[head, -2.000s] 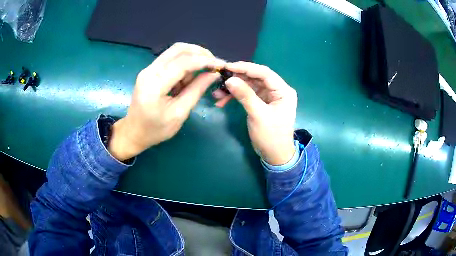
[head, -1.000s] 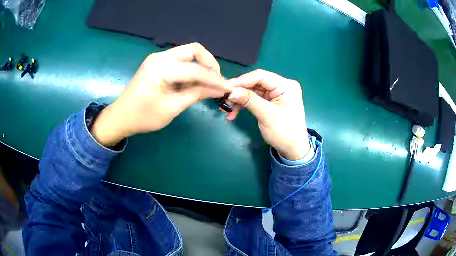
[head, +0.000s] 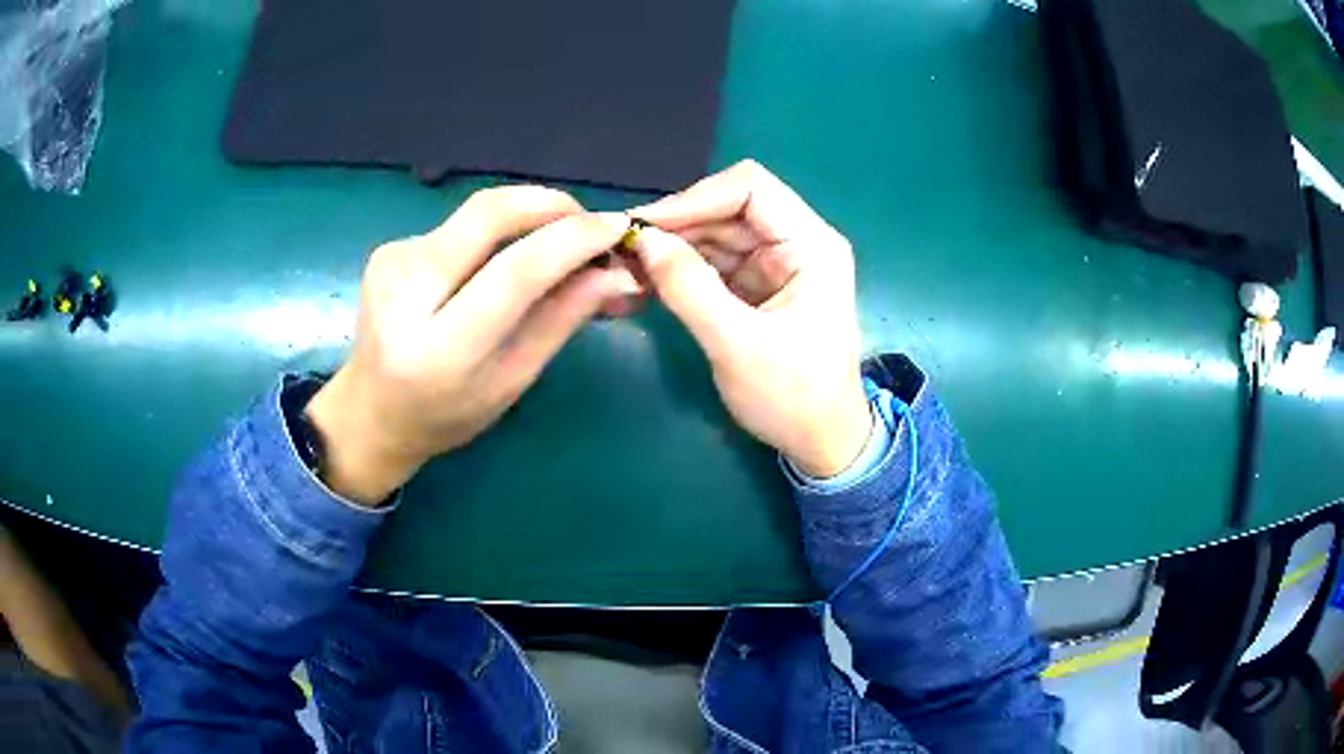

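Observation:
My left hand point(head: 469, 324) and my right hand point(head: 767, 317) meet at the middle of the bench. Between their fingertips they pinch a small part with a yellow piece point(head: 634, 234) and a little black showing; the fingers hide most of it. A black foam sheet point(head: 479, 89) lies flat just beyond my hands. A small cluster of black parts with yellow spots point(head: 89, 302) lies on the green mat at the left.
A stack of black foam sheets point(head: 1216, 133) stands at the upper right. A black rod with a white end point(head: 1248, 442) lies at the far right. A crinkled clear bag point(head: 56, 89) is at the upper left. Part of another person's arm point(head: 52, 611) shows at the lower left.
The yellow piece now shows between my fingertips, where glossy black showed a second ago. The view has shifted, so the foam sheet and the parts cluster sit lower in the picture.

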